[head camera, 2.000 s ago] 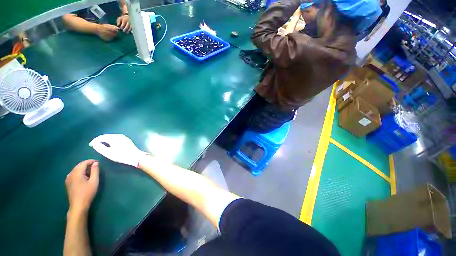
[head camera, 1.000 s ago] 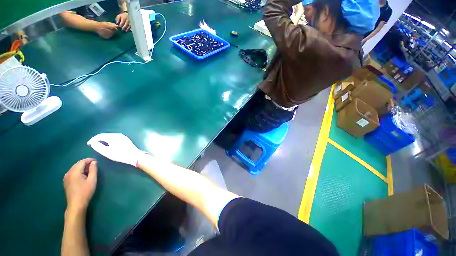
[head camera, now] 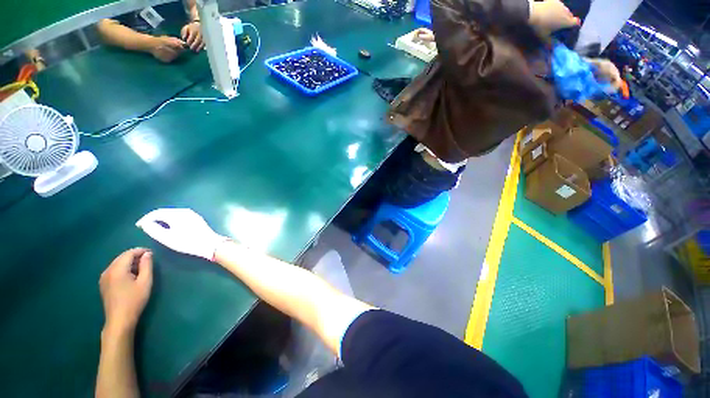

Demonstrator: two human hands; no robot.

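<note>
My left hand (head camera: 127, 284) is bare and rests on the dark green workbench (head camera: 179, 299), fingers curled in, with no object visible in it. My right hand (head camera: 181, 232) wears a white glove and rests on the bench just beyond and to the right of my left hand. Its fingers are bent together. A small dark patch shows between thumb and fingers; I cannot tell whether it is a gap or a held thing. The two hands are apart.
A white fan (head camera: 37, 142) stands at left, its cable running to a pale post (head camera: 220, 58). A blue tray of small parts (head camera: 311, 70) lies beyond. A person in a brown jacket (head camera: 475, 85) is by a blue stool (head camera: 401, 227). Another person's hands (head camera: 173, 47) rest across the bench.
The person in the brown jacket has raised their arms and bent away to the right, uncovering a pale item on the bench. My hands have hardly moved.
</note>
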